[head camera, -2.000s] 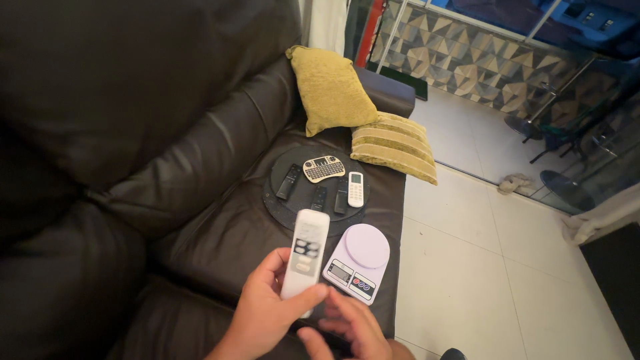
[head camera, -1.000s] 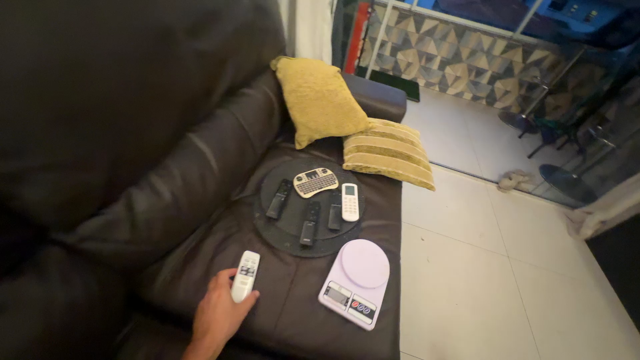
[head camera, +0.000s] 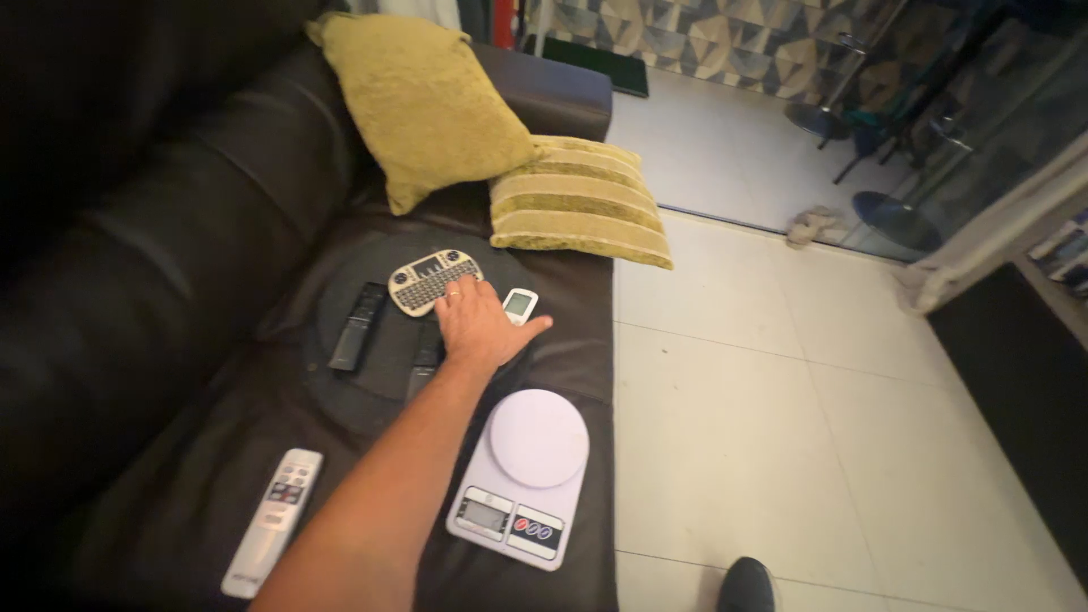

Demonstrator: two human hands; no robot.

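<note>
My left hand (head camera: 480, 323), palm down with its thumb spread, is over the right part of a round dark board on the sofa seat. Its fingertips overlap the lower edge of a cream mini keyboard (head camera: 433, 282). A white remote control with a display (head camera: 519, 306) shows between fingers and thumb, its lower part hidden. One black remote control (head camera: 359, 327) lies left of the hand; another (head camera: 427, 347) lies beside the wrist, partly covered. A pale kitchen scale (head camera: 538, 438) stands right of my forearm. A longer white remote control (head camera: 274, 523) rests left of it. My right hand is out of view.
Two cushions, one plain yellow (head camera: 425, 102) and one striped (head camera: 582, 200), sit by the armrest of the dark leather sofa (head camera: 544, 85). Pale floor tiles (head camera: 731, 382) lie to the right, with a dark shoe (head camera: 748, 586) at the bottom edge.
My left hand has let go of the longer white remote control, which now lies on the seat, and has moved up over the round board. My right hand, seen in the oldest frame, has left view.
</note>
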